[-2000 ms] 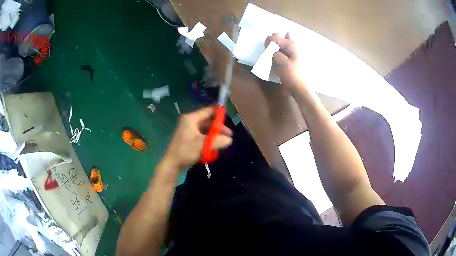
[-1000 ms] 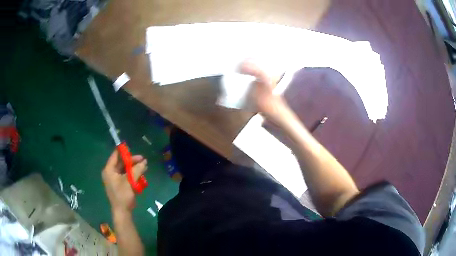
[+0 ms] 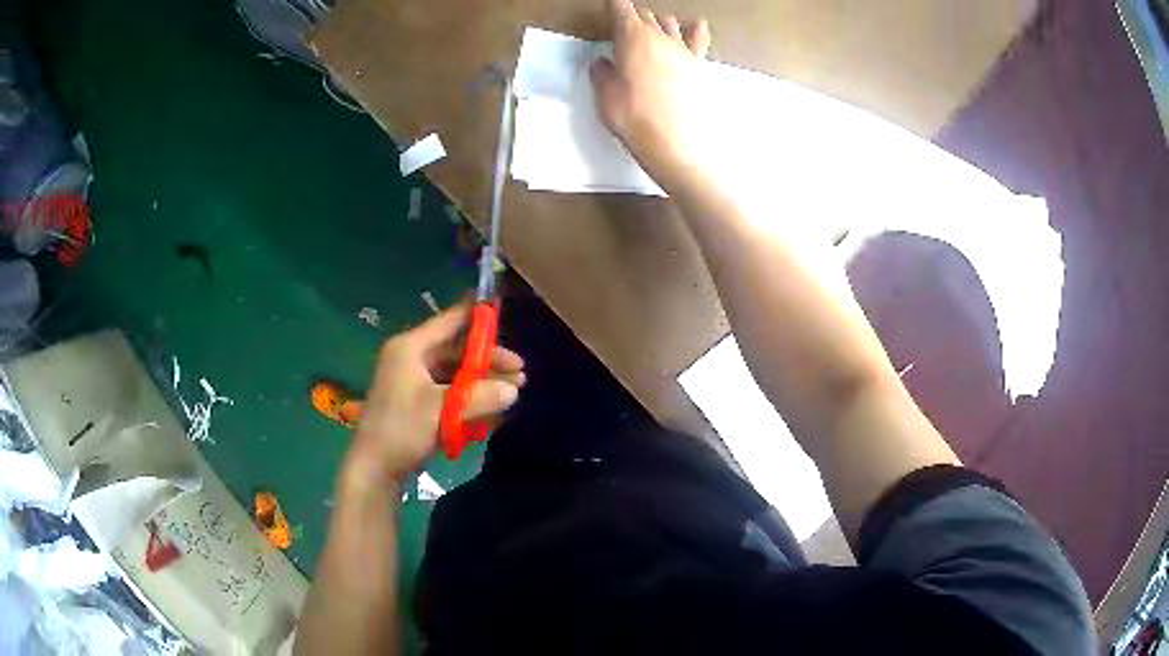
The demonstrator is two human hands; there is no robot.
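A long curved white stack (image 3: 795,147) lies on the brown table (image 3: 603,269), its straight end at the upper middle and its curved end at the right over maroon cloth. My left hand (image 3: 430,385) holds shears (image 3: 472,372) by their red handles. The long silver blades point up beside the stack's straight end; whether they touch it is unclear. My right hand (image 3: 647,77) rests on the stack near that end, thumb and fingers apart. Its fingertips lie close to the picture's top edge.
A small white scrap (image 3: 422,154) lies at the table's edge. A white straight-edged sheet (image 3: 756,436) lies near my body. Orange shoes (image 3: 272,519), scraps and a marked beige board (image 3: 154,487) are at the left, by the green floor (image 3: 257,244). Maroon cloth (image 3: 1102,256) covers the table's right.
The shears have moved from over the floor up to the stack's straight end. My right hand has moved to that end, and the loose white piece in it no longer shows. The view has shifted.
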